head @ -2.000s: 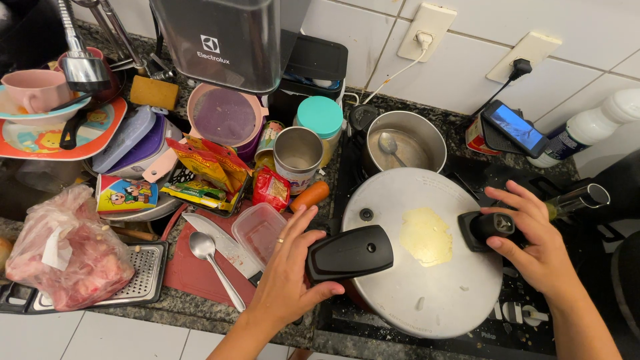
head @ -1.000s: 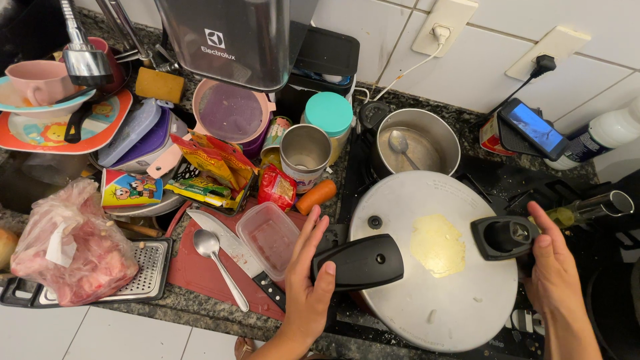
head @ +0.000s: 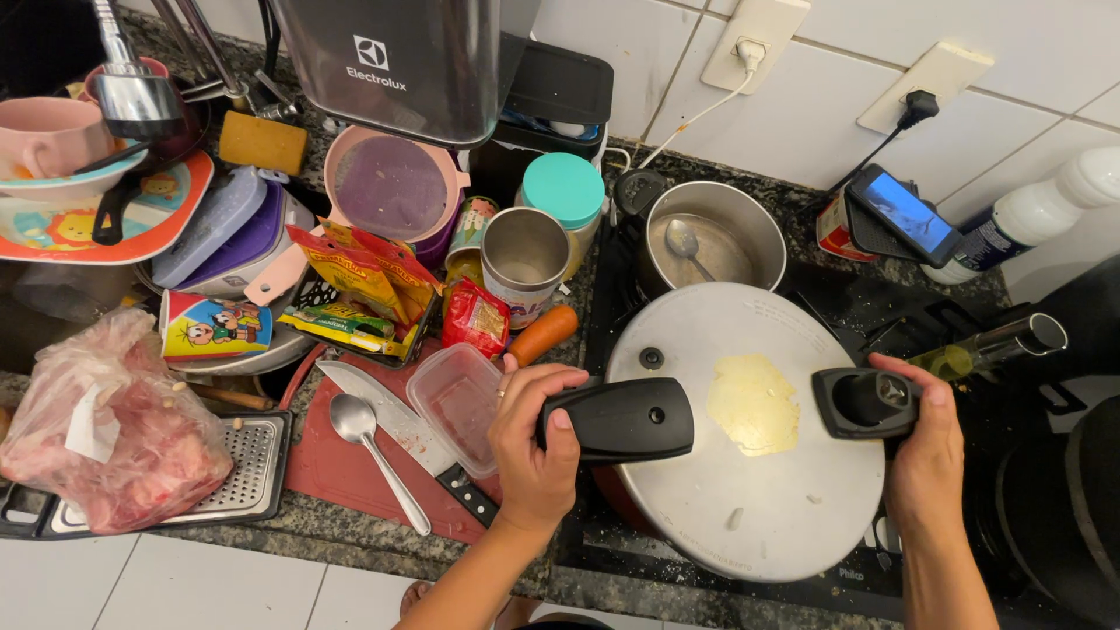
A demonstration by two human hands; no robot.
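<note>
A large pressure cooker with an aluminium lid (head: pixel 761 499) stands on the black cooktop, a yellowish patch on its top. Its long black handle (head: pixel 621 420) points left, and my left hand (head: pixel 538 446) is closed around the end of it. On the opposite side, my right hand (head: pixel 932 446) grips the short black side handle (head: pixel 864 402). Behind the cooker is an open saucepan (head: pixel 744 232) with a spoon (head: pixel 687 245) inside. Left of my left hand lie an empty clear plastic container (head: pixel 455 402), a knife (head: pixel 394 420) and a metal spoon (head: pixel 381 459) on a red cutting board (head: pixel 328 472).
A bag of raw meat (head: pixel 131 437) rests on a box grater (head: pixel 254 464) at the left. Seasoning packets (head: pixel 359 271), a carrot (head: pixel 544 334), a metal cup (head: pixel 525 254) and a turquoise-lidded jar (head: pixel 564 192) crowd the counter. A phone (head: pixel 906 214) and a glass bottle (head: pixel 989 346) are at the right.
Both hands were open beside the cooker's handles two seconds ago; now their fingers are closed on them. The view has shifted somewhat.
</note>
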